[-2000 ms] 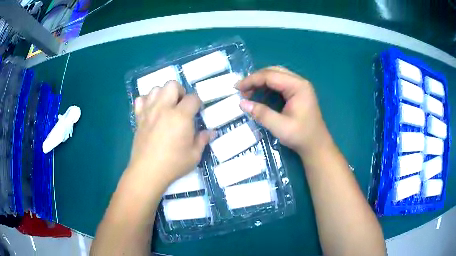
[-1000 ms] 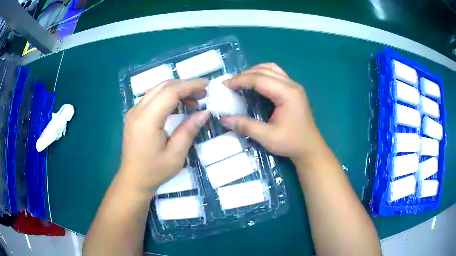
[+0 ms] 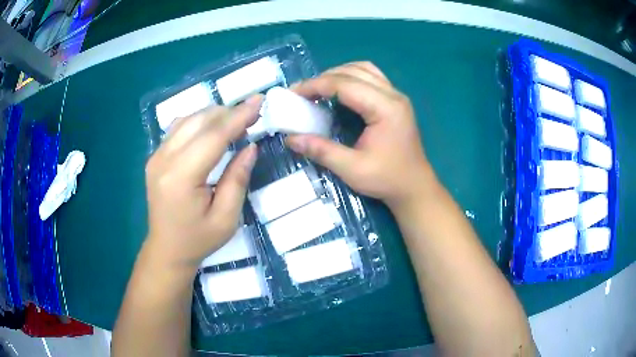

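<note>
A white rounded unit [image 3: 296, 115] is held above the clear ribbed tray [image 3: 324, 301] between my two bare hands. My right hand [image 3: 369, 132] grips its right side, thumb below and fingers above. My left hand [image 3: 195, 174] has thumb and fingertips at its left end, around a small white part; the exact contact is partly hidden. The tray lies tilted on the green bench, with white blocks in two columns. Some pockets are hidden under my hands, and a dark pocket shows below the held unit.
A blue tray stack [image 3: 523, 174] filled with white blocks stands at the right. Blue and clear layered tray edges [image 3: 43, 216] stand at the far left, beside a crumpled white piece [image 3: 63, 185]. A pale rail [image 3: 335, 10] crosses the back. Something red [image 3: 56, 322] lies lower left.
Two seconds ago both hands were on blocks in the tray; since then, a white unit has been lifted and held between them. The whole view has shifted slightly left and up.
</note>
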